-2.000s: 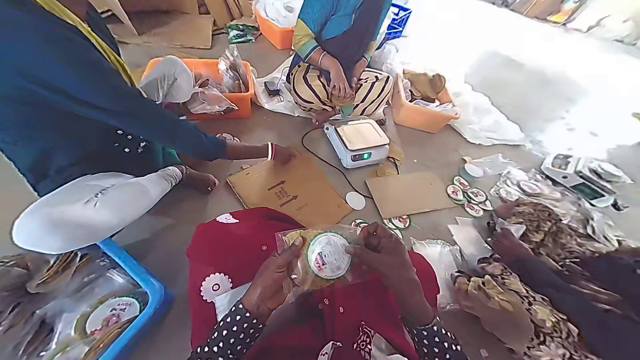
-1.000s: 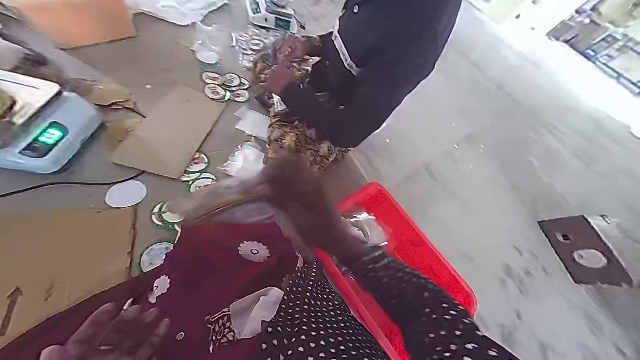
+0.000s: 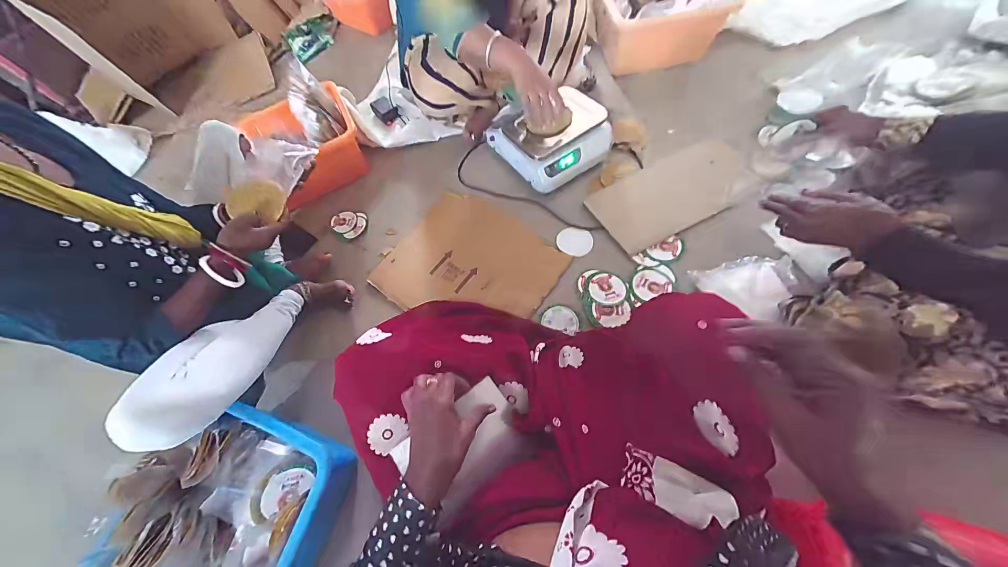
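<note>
Low over my lap, my left hand (image 3: pixel 441 429) has its fingers and thumb around the edge of a pale, flat sheet or pouch (image 3: pixel 490 403); its material is unclear. My right hand (image 3: pixel 795 362) is blurred above my right knee, fingers spread, with nothing visible in it. Round printed labels (image 3: pixel 606 290) lie in overlapping groups on the floor beyond my knees. Beside them are a cardboard sheet with printed arrows (image 3: pixel 472 256), a plain cardboard piece (image 3: pixel 673 193) and a white disc (image 3: pixel 575 242). Clear plastic bags (image 3: pixel 744 285) lie right of the labels.
Ahead, a person's hand presses a round, flat stack on a digital scale (image 3: pixel 551 142) with a cable. At left, another person holds a bagged yellowish stack (image 3: pixel 256 201). A co-worker's hands are at right. A blue crate (image 3: pixel 335 472) with packets stands lower left; red plastic (image 3: pixel 803 524) shows lower right.
The bagged round packet in my hands two seconds ago is no longer in them. My left hand, empty one second ago, now grasps the pale sheet. The view has swung back left.
</note>
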